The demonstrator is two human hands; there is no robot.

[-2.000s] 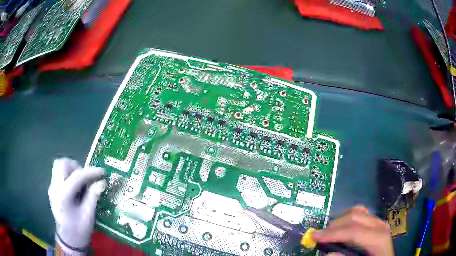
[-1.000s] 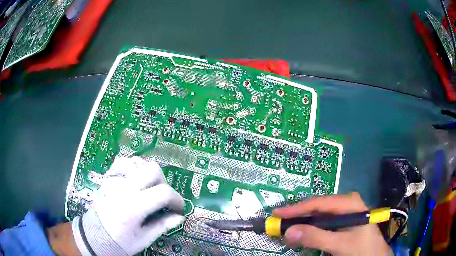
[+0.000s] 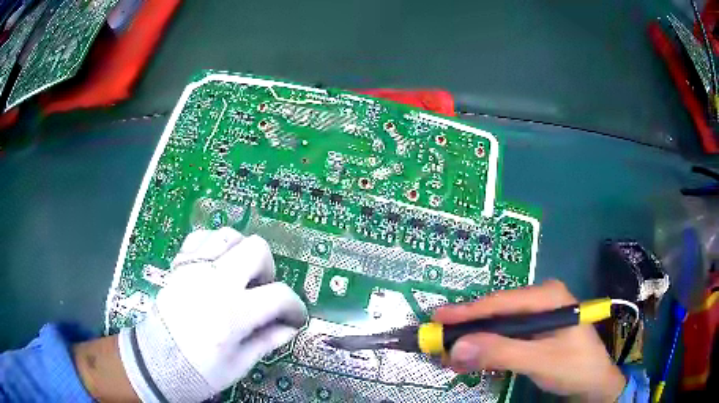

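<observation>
A large green circuit board (image 3: 331,165) with a white outline lies in front of me, silvery pads on its lower half. My right hand (image 3: 524,338) is bare and holds a soldering iron (image 3: 512,327) with a black handle and yellow bands. Its dark tapered tip points left and meets the silvery pad at the lower middle of the board. My left hand (image 3: 225,315), in a white knit glove, is over the board's lower left, its fingertips pinched together just left of the tip. Whether solder wire is between them I cannot tell.
A dark block with a whitish top (image 3: 631,271) stands right of the board. A blue stick with a yellow end (image 3: 672,346) is beyond it. Other green boards (image 3: 59,51) on red material (image 3: 130,59) lie at the upper left, with more red at the upper right. The bench mat (image 3: 568,47) is dark green.
My gloved left hand has come from the board's left edge onto its lower middle. The iron has moved left and now lies nearly level. In the last second both have shifted only slightly.
</observation>
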